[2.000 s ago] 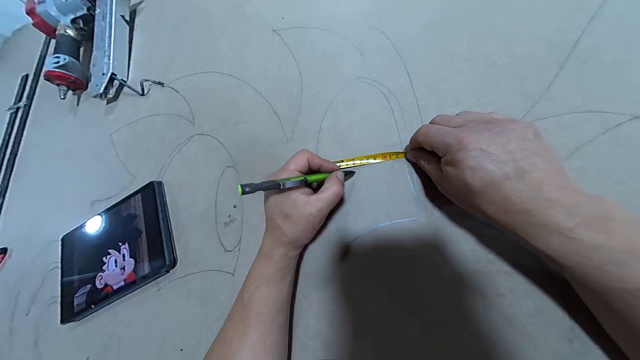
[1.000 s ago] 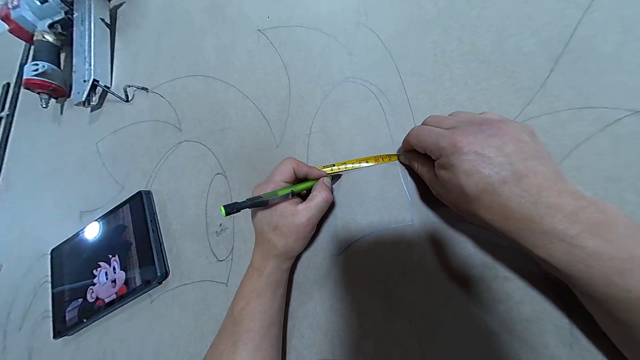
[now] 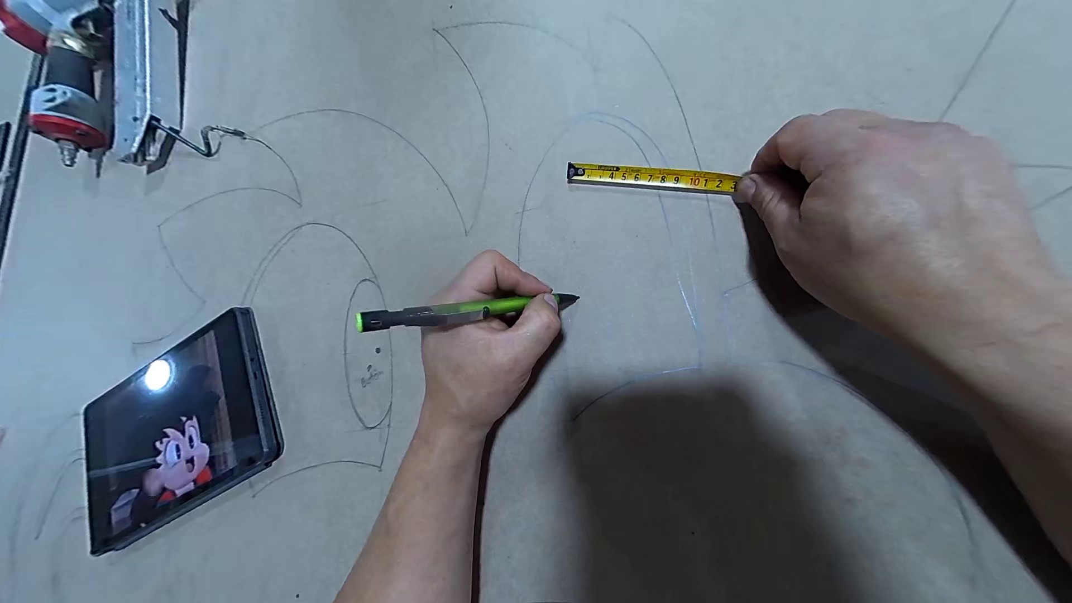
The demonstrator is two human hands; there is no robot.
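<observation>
My left hand (image 3: 490, 343) grips a green and black mechanical pencil (image 3: 444, 312) between thumb and fingers, its dark tip pointing right over the drawn-on board (image 3: 620, 251). Pinched in the fingertips of my right hand (image 3: 888, 218) is a yellow tape measure blade (image 3: 653, 177). The blade reaches left across the pencil lines of a tall arch shape, with its dark end hook up and to the right of my left hand. Whatever the right palm holds behind the blade is hidden.
A tablet (image 3: 180, 435) showing a cartoon character lies at the lower left. At the upper left are a red and grey power tool (image 3: 67, 109) and a metal rail (image 3: 138, 84) with a bent wire. Curved pencil lines cover the board, and a shadow falls at lower centre.
My left hand has let go of the tape's end and sits lower, still with the pencil. The blade's hook end now lies free, and my right hand has shifted right.
</observation>
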